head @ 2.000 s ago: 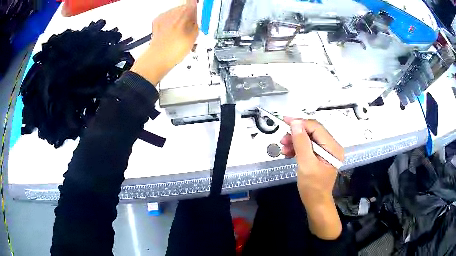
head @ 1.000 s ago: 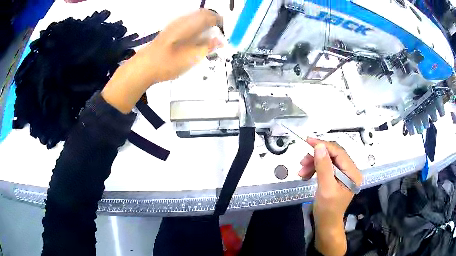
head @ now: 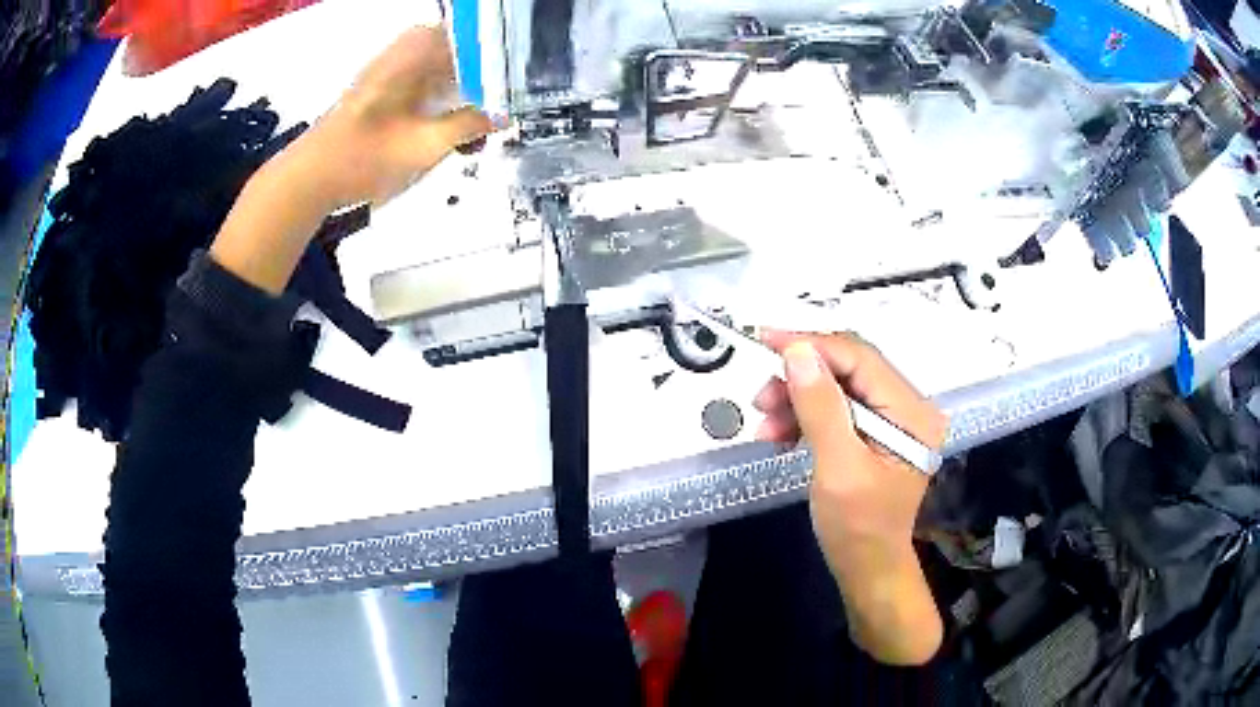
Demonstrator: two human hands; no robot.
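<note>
A black strip (head: 568, 428) hangs from the narrow metal tongue (head: 558, 256) at the needle area, across the table's front edge. My right hand (head: 850, 442) holds slim silver tweezers (head: 895, 437), their tips just right of the tongue. My left hand (head: 394, 118) is behind and left of the needle area, near the machine head, fingers bent and thumb towards the machine; whether it holds something small I cannot tell. The shaggy pile of black strips (head: 131, 263) lies left of my left forearm, with two loose ends sticking out to the right.
The sewing machine's pale bed block (head: 463, 293) and engraved plate (head: 656, 242) flank the tongue. A printed scale (head: 691, 508) runs along the table's front edge. An orange-red cloth (head: 201, 31) lies at the back left. Dark fabric (head: 1147, 553) is bunched below right.
The view shifted right, then back left. My left hand has moved from high beside the machine head to slightly lower. The strip hangs straighter than a second ago; the tweezers stay in my right hand.
</note>
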